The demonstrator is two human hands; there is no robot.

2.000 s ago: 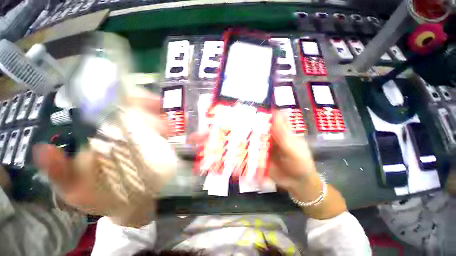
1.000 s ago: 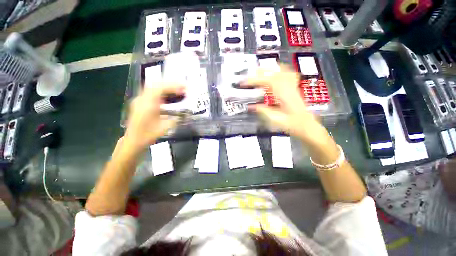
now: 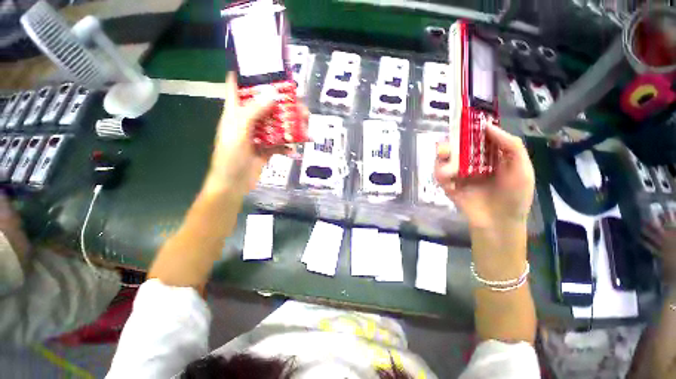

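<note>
My left hand holds a red keypad phone upright, its pale screen and red keys facing me. My right hand holds another red keypad phone, turned partly on its side. Both phones are raised over a clear blister tray. In the tray, phones lie face down with white backs, such as this phone back in the front row. The hands and phones cover some pockets at both ends. Several flat white pieces lie along the near bench edge.
A white fan and a white cable are at left. Filled trays lie at far left. At right are a black round stand, two dark phones on white paper, and part of a person's arm.
Both hands have risen from the tray, each now with a red phone. The phone faces that showed in the tray's right-hand pockets are no longer seen there. The camera view has shifted.
</note>
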